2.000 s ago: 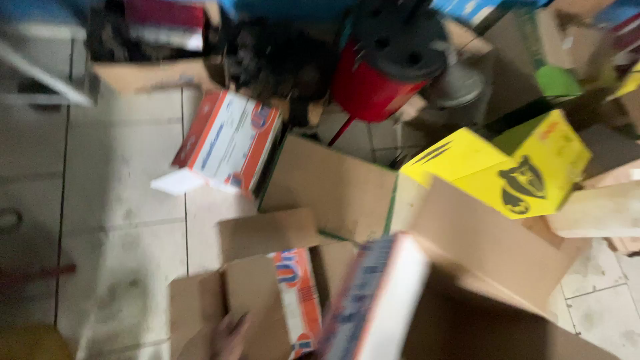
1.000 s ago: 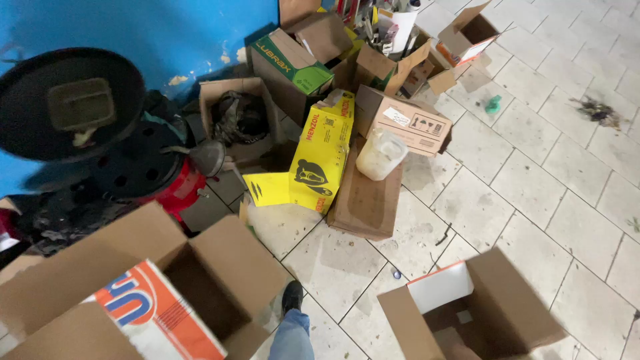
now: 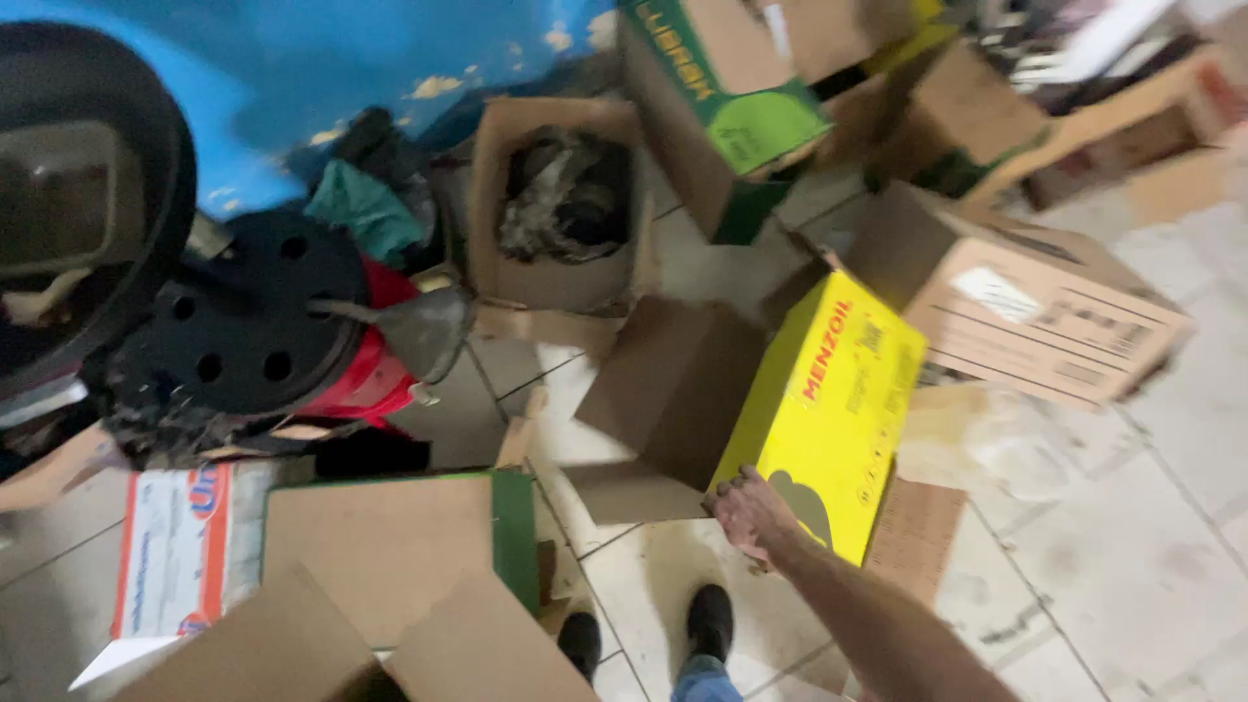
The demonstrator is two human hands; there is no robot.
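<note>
My right hand point(image 3: 753, 517) grips the lower edge of a yellow Menzoil cardboard box point(image 3: 843, 390), which is tilted, its brown flaps spread to the left. My left hand is out of sight. At the bottom left, an open cardboard box point(image 3: 487, 643) shows only its flaps. Behind it lie a brown box with a green side point(image 3: 380, 546) and a white and orange box point(image 3: 175, 556). A plain printed carton point(image 3: 1053, 302) touches or nearly touches the yellow box's right side, and a translucent plastic container point(image 3: 1014, 439) is below the carton.
A red drum with a black perforated lid point(image 3: 263, 312) and a metal funnel point(image 3: 424, 331) stands at left, beside a round black pan point(image 3: 88, 195). A box of dirty rags point(image 3: 565, 195) and a green Lubrax box point(image 3: 721, 97) lie near the blue wall. My feet are at bottom centre.
My right hand has taken hold of the yellow box, whose brown flaps now stand out to the left. The view has shifted closer to the boxes. The open box seen at lower right is out of view.
</note>
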